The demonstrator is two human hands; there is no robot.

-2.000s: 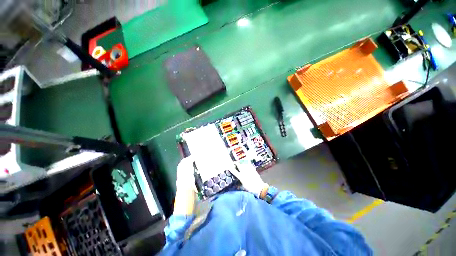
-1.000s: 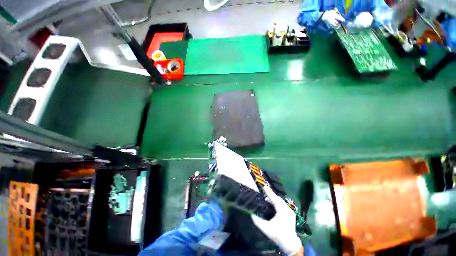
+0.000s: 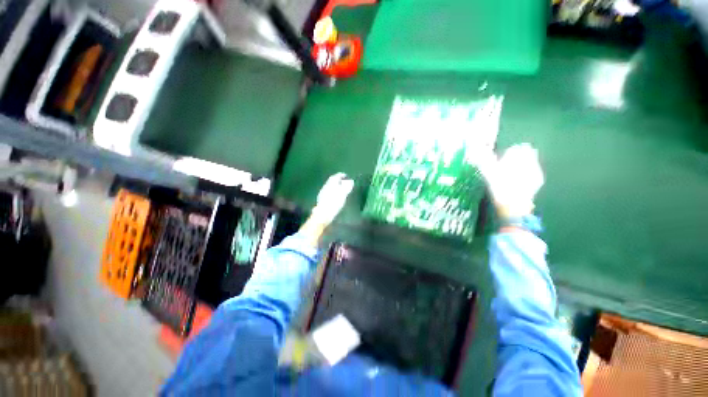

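A green circuit board [image 3: 427,170] lies with its pale, densely marked underside up on the bench, about where the plain dark plate lay; that plate is now mostly hidden. My left hand [image 3: 332,200], in a white glove, is open and just off the board's left edge. My right hand [image 3: 514,180], also gloved in white, is at the board's right edge with its fingers over it; glare and blur hide whether they grip. A dark solder pallet [image 3: 392,306] with reddish edges, holding no board, lies nearest me.
Black bins with an orange cover [image 3: 126,244], a black lattice pallet [image 3: 177,256] and small green pieces [image 3: 247,236] stand at left. An orange tray [image 3: 656,360] is lower right. A white fan housing [image 3: 144,66], red box [image 3: 339,56] and green mat [image 3: 454,35] are farther back.
The board, held tilted over the pallet a second ago, has moved forward and lies underside up. My left hand has come off it. The view has shifted.
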